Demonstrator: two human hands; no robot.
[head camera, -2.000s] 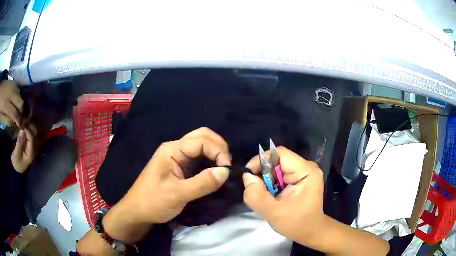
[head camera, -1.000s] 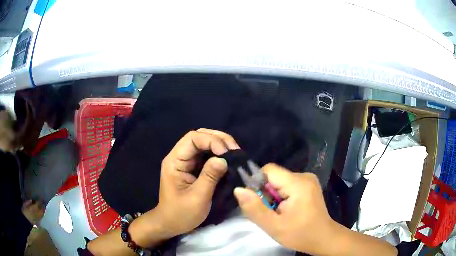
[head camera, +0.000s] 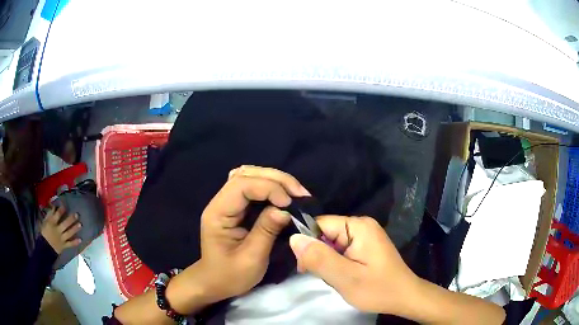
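Note:
A large black garment (head camera: 254, 136) lies over my lap below the white table. My left hand (head camera: 244, 228) pinches a small part of the black garment between thumb and fingers. My right hand (head camera: 355, 260) is shut on the thread snips (head camera: 306, 224); their silver blades point up and left at the pinched cloth, beside my left thumb and fingertips. The handles are mostly hidden in my right hand, with a bit of pink showing. Any thread is too fine to see. White cloth (head camera: 292, 302) lies on my lap below the black garment.
The white table (head camera: 286, 51) spans the top. A red plastic basket (head camera: 120, 190) stands left of the garment. An open cardboard box (head camera: 547, 209) with white material is at right, by a red item (head camera: 562, 270) and blue basket (head camera: 571, 184). Another person's hand (head camera: 61, 230) is at far left.
The snips have moved left to the cloth at my left fingertips, and their handles are now mostly covered. The other person's hand has moved up onto the grey surface at left.

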